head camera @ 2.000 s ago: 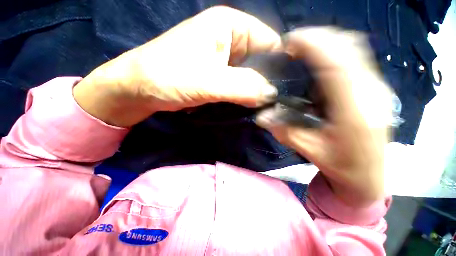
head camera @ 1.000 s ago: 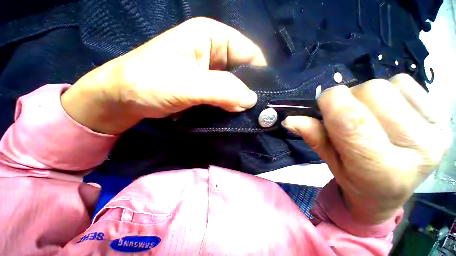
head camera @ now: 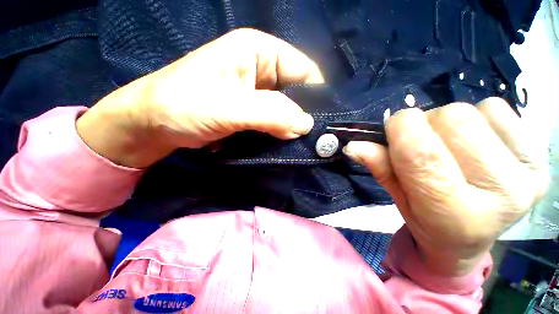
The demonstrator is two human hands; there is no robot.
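Note:
My left hand [head camera: 202,98] pinches the end of a narrow dark denim band [head camera: 269,151] between thumb and fingers. A round silver button [head camera: 327,145] sits on the band, right of my left thumb. My right hand [head camera: 463,178] holds dark thread snips [head camera: 355,130]. Their pointed tips lie on the band just above the button and right of my left thumb tip. Whether the blades touch a thread cannot be seen. The dark denim jacket [head camera: 184,37] spreads under and behind both hands. My left fingertips are partly hidden behind the fabric.
More silver buttons [head camera: 410,100] show on the jacket beyond my right hand, with several near its right edge. A stitched rectangular detail [head camera: 467,32] is at the upper right. The white table [head camera: 539,80] shows at the right. Dark items lie below the table at the lower right.
My right hand was blurred and turned near my left hand. It has moved right and down, and the snips and button now show. Little has changed in the last second.

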